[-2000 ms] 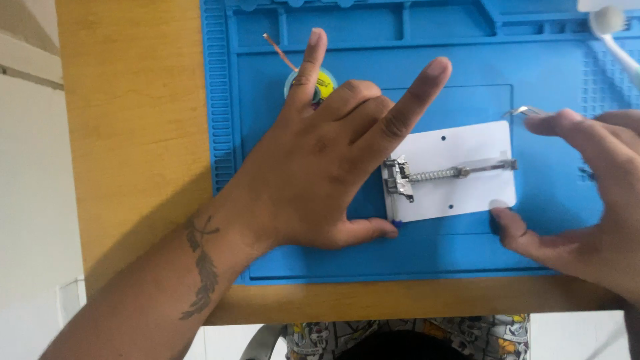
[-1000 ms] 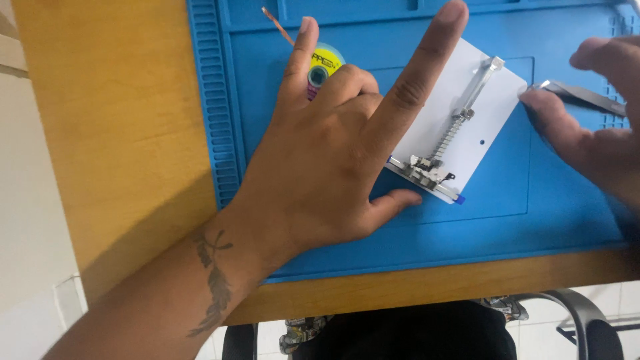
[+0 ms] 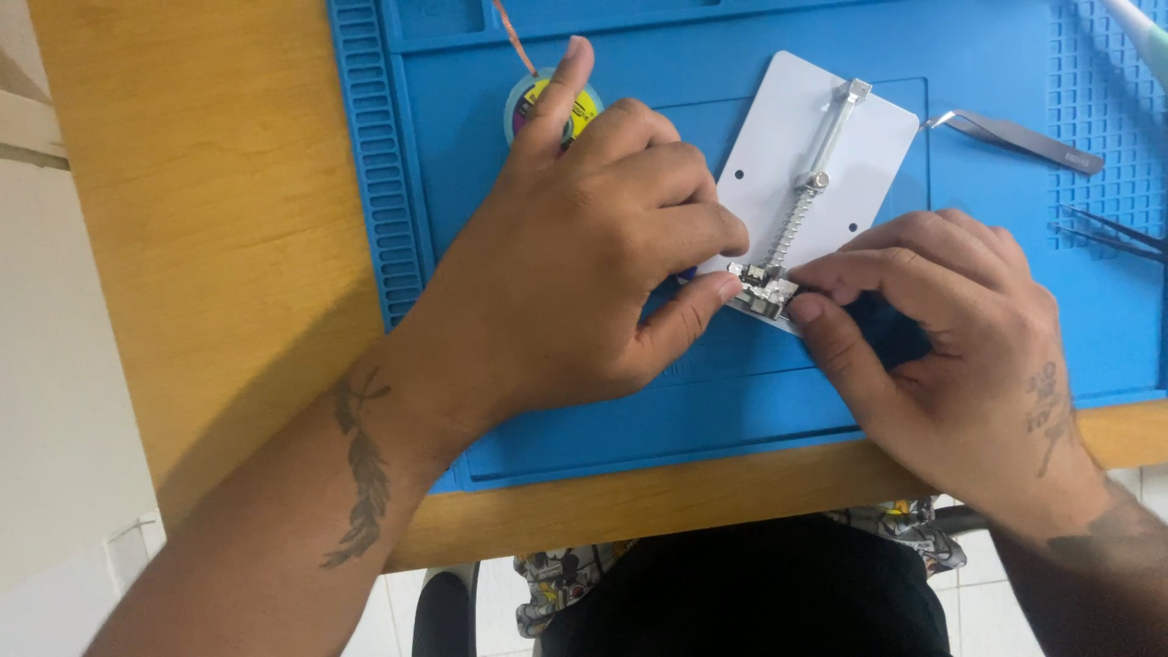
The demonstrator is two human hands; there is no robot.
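Observation:
A white circuit board holder plate with a metal rod, a spring and a clamp lies tilted on the blue silicone work mat. My left hand is at the left of the metal clamp, thumb and index fingertips close to its left end. At the clamp's right end my right hand has thumb and index finger pinched together. Whether either hand grips the clamp or a small part in it cannot be told. Bent-tip tweezers lie on the mat by the plate's upper right corner.
A spool of desoldering braid sits behind my left hand, its copper end sticking up. Dark tweezers lie at the right edge, below a white and green handle. The wooden table borders the mat on the left and front.
My right hand has put down the bent tweezers and moved left to the clamp. The holder, level two seconds ago, has been turned so its clamp end points toward me.

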